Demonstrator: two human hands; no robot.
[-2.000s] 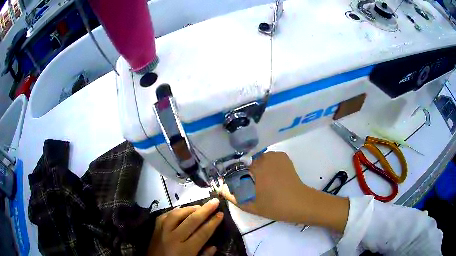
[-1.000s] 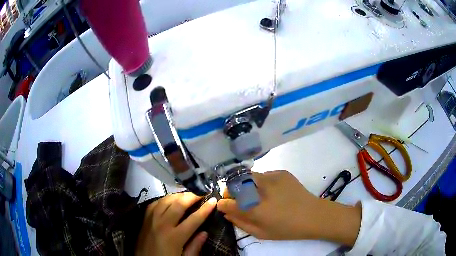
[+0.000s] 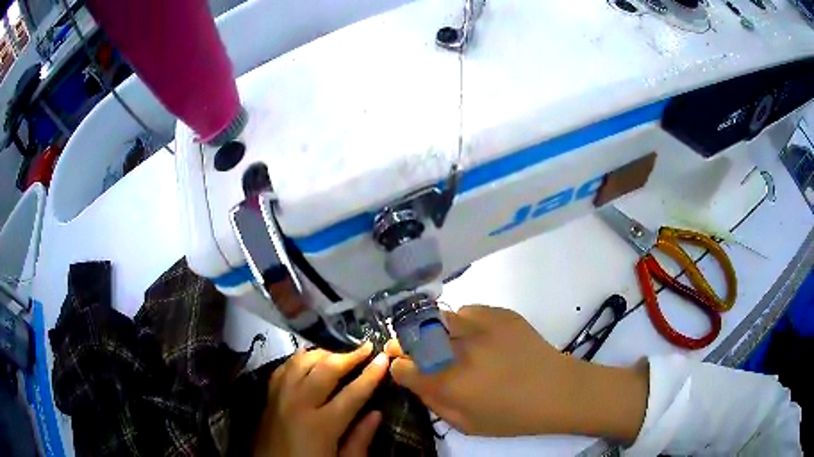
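Observation:
The dark plaid garment [image 3: 183,312] lies bunched left of the needle and runs under both hands. My left hand [image 3: 323,397] lies flat on the cloth, fingertips pressing it just in front of the presser foot [image 3: 375,335]. My right hand [image 3: 491,370] is beside the needle, thumb and fingertips pinching the cloth edge next to my left fingertips. The cloth under the foot is mostly hidden by the fingers. The white sewing machine [image 3: 348,152] with blue stripe stands over the work.
Scissors with red and orange loops [image 3: 683,286] lie on the right of the table, a thin tool behind them. Black thread snips [image 3: 596,326] lie between them and my right wrist. A pink thread cone [image 3: 174,67] is at upper left. The machine head stands directly above the hands.
My right hand has come down from beside the foot to pinch the cloth edge near my left fingertips. The plaid cloth has shifted slightly at the needle. The camera view has shifted a little.

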